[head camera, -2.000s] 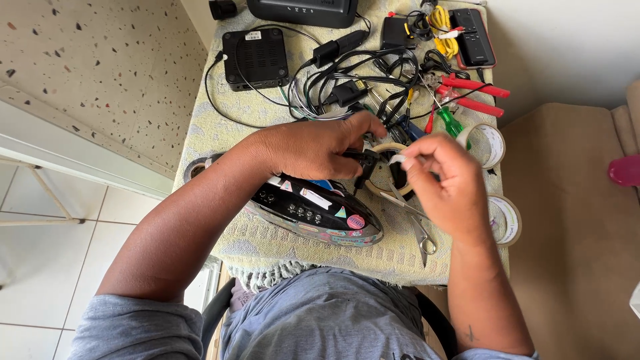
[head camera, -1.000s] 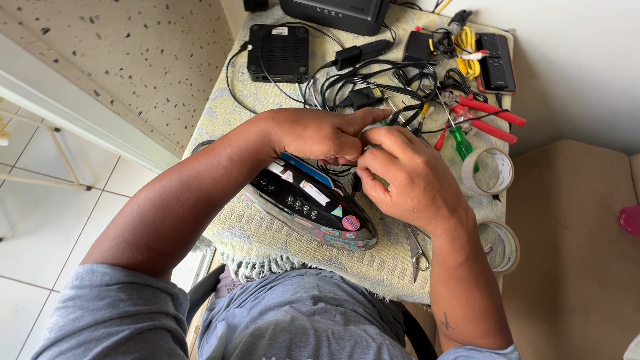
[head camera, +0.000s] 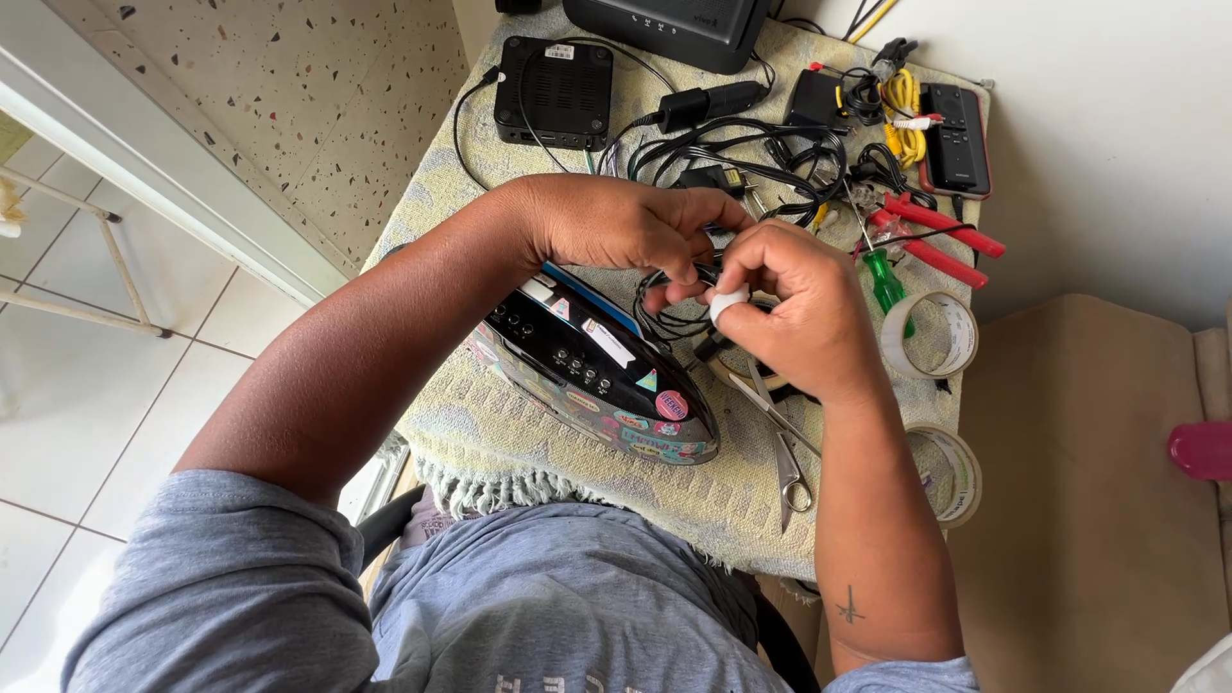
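My left hand (head camera: 640, 231) holds a coiled thin black cable (head camera: 664, 303), its fingertips curled around the strands. Close beside it on the right, my right hand (head camera: 794, 298) pinches a whitish strip of tape (head camera: 729, 302) between thumb and index finger, against the cable. Below the hands lies a black, sticker-covered device (head camera: 602, 380) with a row of jacks. Scissors (head camera: 791, 481) rest on the towel below my right hand, over a roll of tape (head camera: 736, 371) that my right hand partly hides.
Tangled black cables (head camera: 741, 144) lie beyond the hands, with a black box (head camera: 553, 91) and a larger black device (head camera: 674, 29) behind. To the right are red-handled pliers (head camera: 938, 241), a green screwdriver (head camera: 884, 279), tape rolls (head camera: 965, 337) and a remote control (head camera: 955, 140).
My hands came together over the cable after being apart two seconds ago. Since one second ago they have parted slightly, and the whitish tape shows between my right fingers. The view has shifted.
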